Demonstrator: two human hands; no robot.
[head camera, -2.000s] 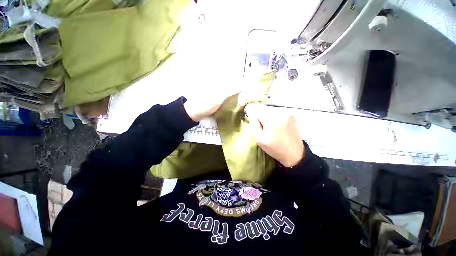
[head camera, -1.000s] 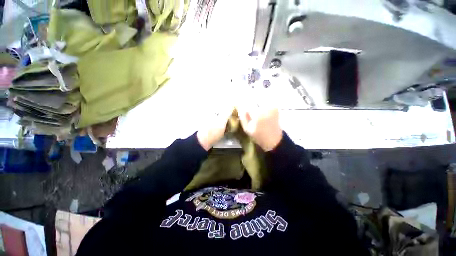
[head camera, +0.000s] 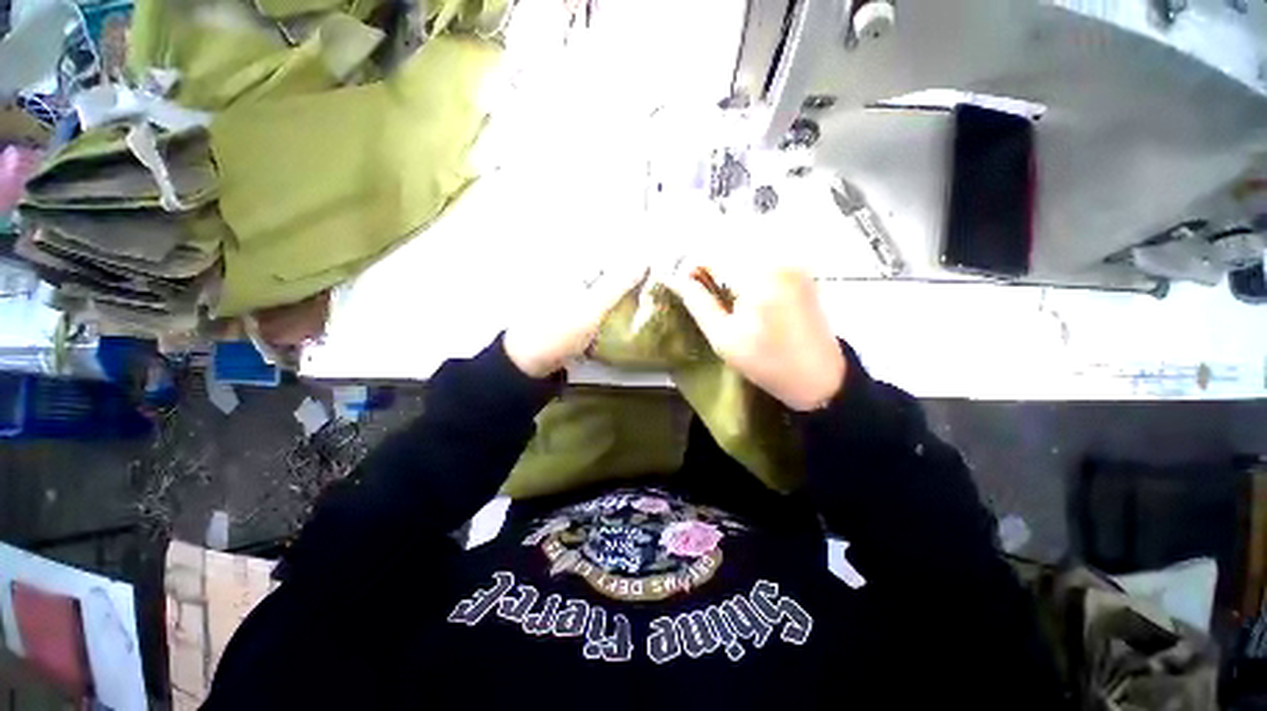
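The olive-green garment piece (head camera: 653, 333) is bunched between my hands at the table's front edge, and its lower part hangs over the edge onto my lap. My left hand (head camera: 563, 322) holds its left side. My right hand (head camera: 767, 329) grips its right side, with a small orange-brown spot showing by the fingers. My fingertips are washed out by glare. The needle area (head camera: 727, 174) of the sewing machine lies just beyond my hands, and the cloth is not under it.
The machine body (head camera: 1112, 167) fills the upper right, with a black smartphone (head camera: 989, 190) on it. A metallic tool (head camera: 868, 222) lies right of the needle area. A green cloth heap (head camera: 348, 181) and a tied layered bundle (head camera: 118, 236) are at the upper left.
The cloth was lying flatter towards the needle area two seconds ago; it is now pulled back and bunched. Since one second ago, my hands have moved slightly apart.
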